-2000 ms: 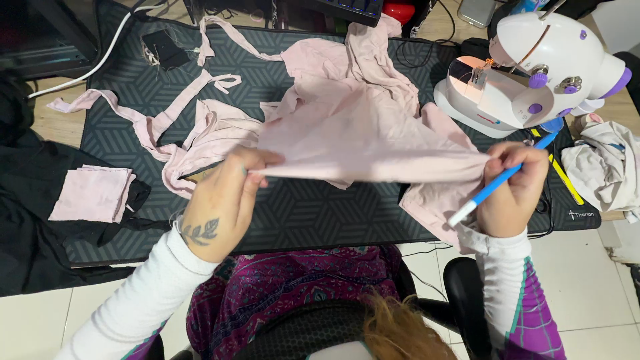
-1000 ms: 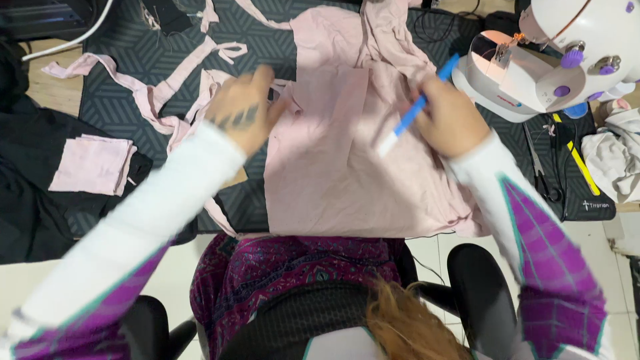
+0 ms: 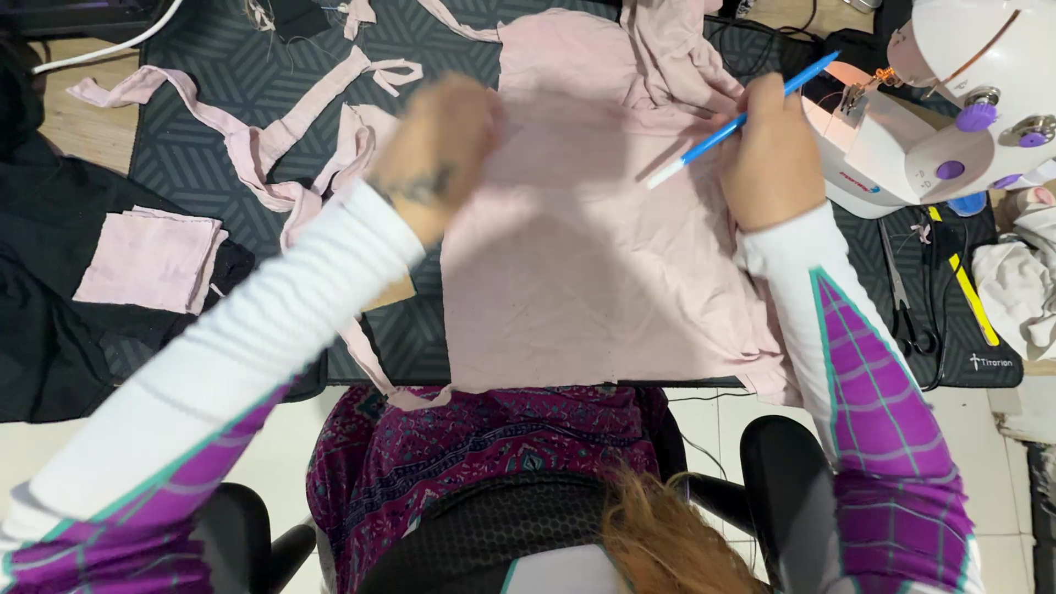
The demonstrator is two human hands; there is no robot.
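Pale pink fabric point(image 3: 569, 280) lies spread on the dark patterned mat point(image 3: 388, 256), its lower edge near the mat's front edge. My left hand point(image 3: 445, 148) is blurred at the fabric's upper left side; whether its fingers pinch the cloth cannot be told. A blue pen with a white tip point(image 3: 714, 140) sits in my right hand point(image 3: 771, 157), which is over the fabric's right side. Narrow pink strips point(image 3: 247, 153) curl over the mat at the left. Folded pink squares point(image 3: 153, 260) rest on black cloth point(image 3: 41, 247) farther left.
A white sewing machine with purple knobs point(image 3: 949, 107) stands at the right. Below it lie scissors point(image 3: 899, 289), a yellow tool point(image 3: 973, 301) and a cable. White cloth point(image 3: 1023, 272) is at the far right edge. Black chair armrests point(image 3: 784, 470) flank my lap.
Two seconds ago the fabric was stretched between both hands, partly raised; now it lies flat and spread out. Both hands have moved up toward its far part. The pen remains in my right hand.
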